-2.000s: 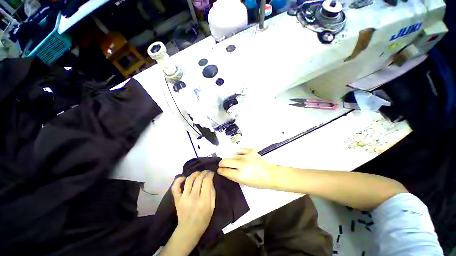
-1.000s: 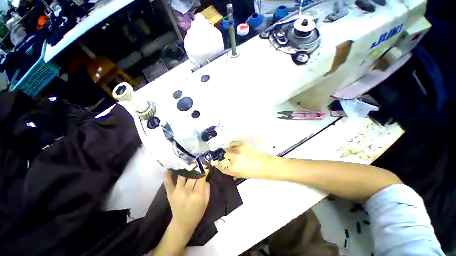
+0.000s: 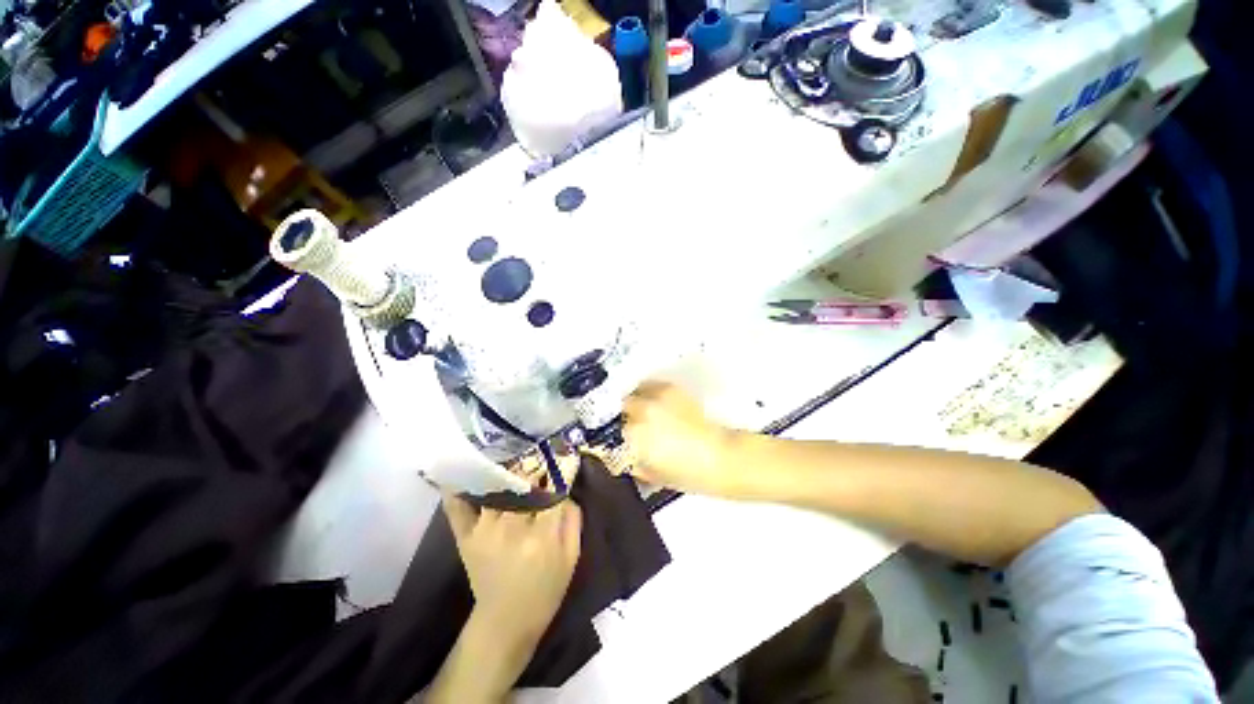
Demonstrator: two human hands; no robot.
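The white sewing machine (image 3: 715, 220) stands in front of me, its needle end low in the middle. The dark brown garment piece (image 3: 619, 530) lies under that end and hangs toward me. My left hand (image 3: 516, 557) presses on the cloth just left of the needle area, fingertips partly hidden by the machine head. My right hand (image 3: 674, 440) is right beside the needle area, fingers at the cloth's edge; its fingertips are partly hidden, so its grip is unclear. A large dark heap of cloth (image 3: 179, 454) lies at left.
Pink-handled snips (image 3: 839, 314) lie on the machine bed, with a white scrap (image 3: 1001, 293) to their right. A white bottle (image 3: 561, 85) and blue thread cones (image 3: 711, 35) stand behind the machine. A teal basket (image 3: 76, 186) is at upper left. Small dark scraps lie on the floor.
Both hands and the cloth have moved from in front of the machine up to its needle area. Over the last second the hands barely moved; the view shifted slightly.
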